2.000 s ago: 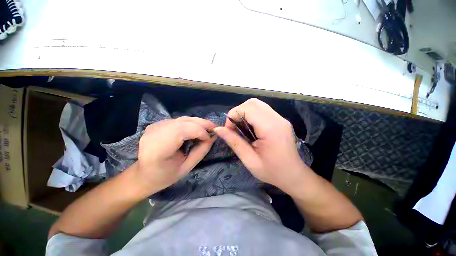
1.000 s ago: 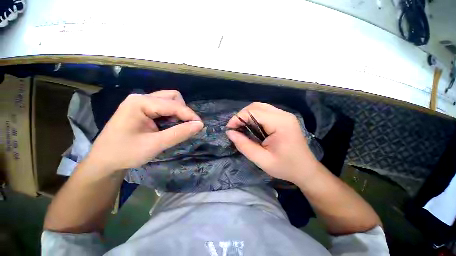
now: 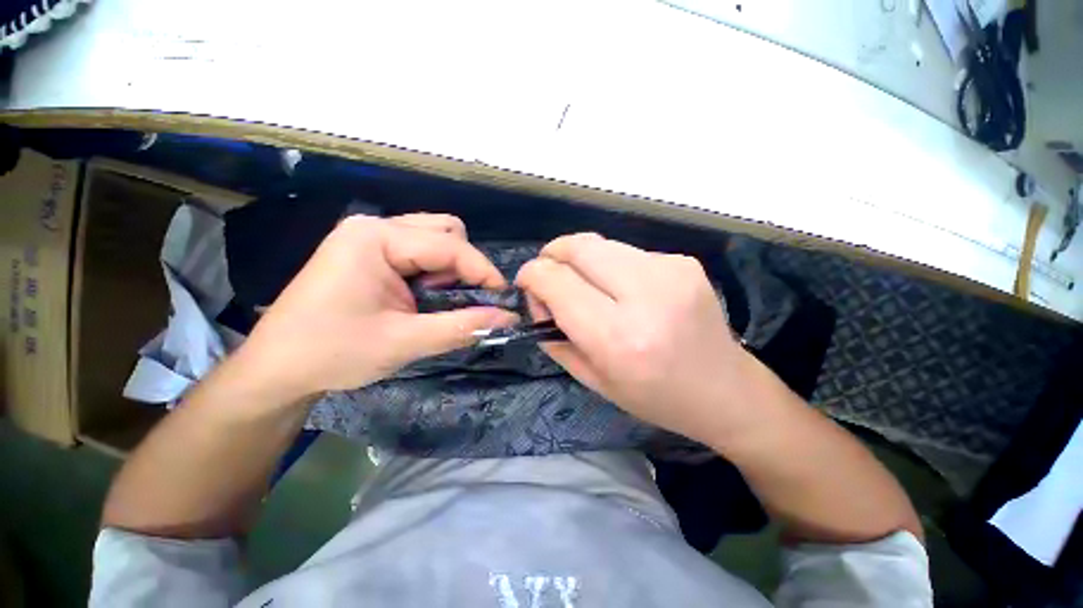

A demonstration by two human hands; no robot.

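Dark grey patterned lining fabric (image 3: 475,410) lies bunched on my lap. My left hand (image 3: 386,297) pinches a fold of the lining between thumb and fingers. My right hand (image 3: 641,327) is beside it, its fingertips at the same fold. My right hand holds a small dark and silver pointed tool, like thread snips (image 3: 517,335); its silver tip points left, toward my left thumb. Most of the tool is hidden by my right hand. Black cloth (image 3: 279,255) lies under and beside the lining.
A white table (image 3: 392,83) with a worn wooden edge runs across above my lap. Black-handled shears (image 3: 995,89) lie on it at the far right. An open cardboard box (image 3: 42,297) with crumpled pale paper or cloth (image 3: 184,309) stands at the left. Patterned fabric (image 3: 914,356) hangs at the right.
My hands were apart a second ago and now meet at the fold. The tool has swung from pointing up along my right palm to pointing left.
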